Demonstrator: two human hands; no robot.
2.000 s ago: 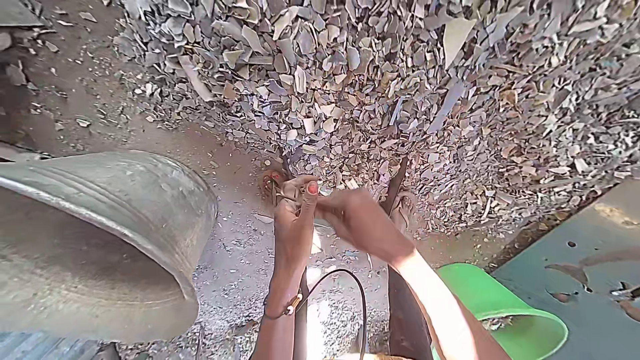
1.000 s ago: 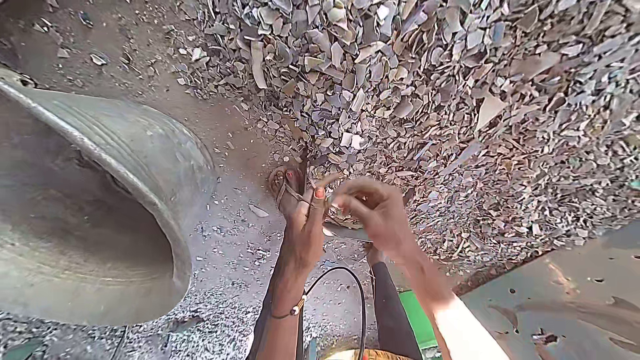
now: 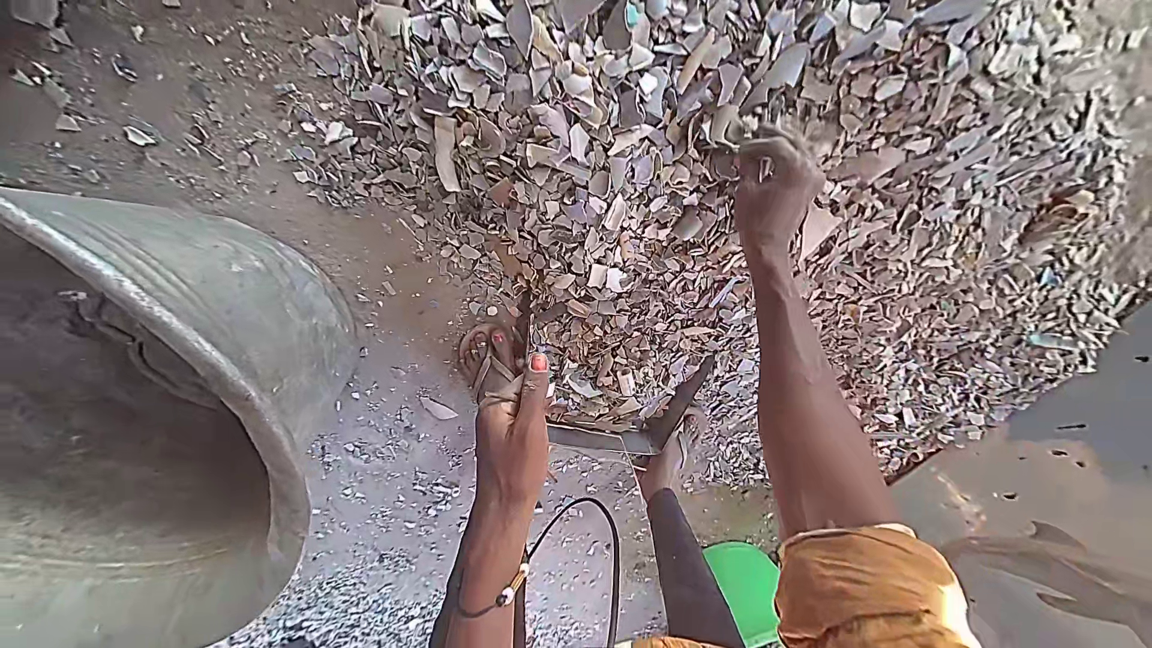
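My left hand [image 3: 515,436] is low in the middle, thumb up, beside the left wall of a dark, flat-edged pan [image 3: 594,438]. Its other fingers are hidden, so its hold on the pan is unclear. Flakes lie within the pan, which sits at the near edge of a large heap of broken hard shards, apparently plastic [image 3: 621,216]. My right hand [image 3: 778,175] is stretched out over the heap at upper right, fingers curled and blurred. Whether it holds a shard cannot be told.
A large grey tub [image 3: 297,315] lies tipped at the left, its mouth towards me. My sandalled feet flank the pan. A green container [image 3: 742,585] and a black cable [image 3: 612,540] are near my legs. A brownish sheet or wet surface [image 3: 1062,504] lies at lower right.
My hands were close together above the pan; my right hand has moved away, forward and right over the heap. My left hand has stayed near the pan's left side.
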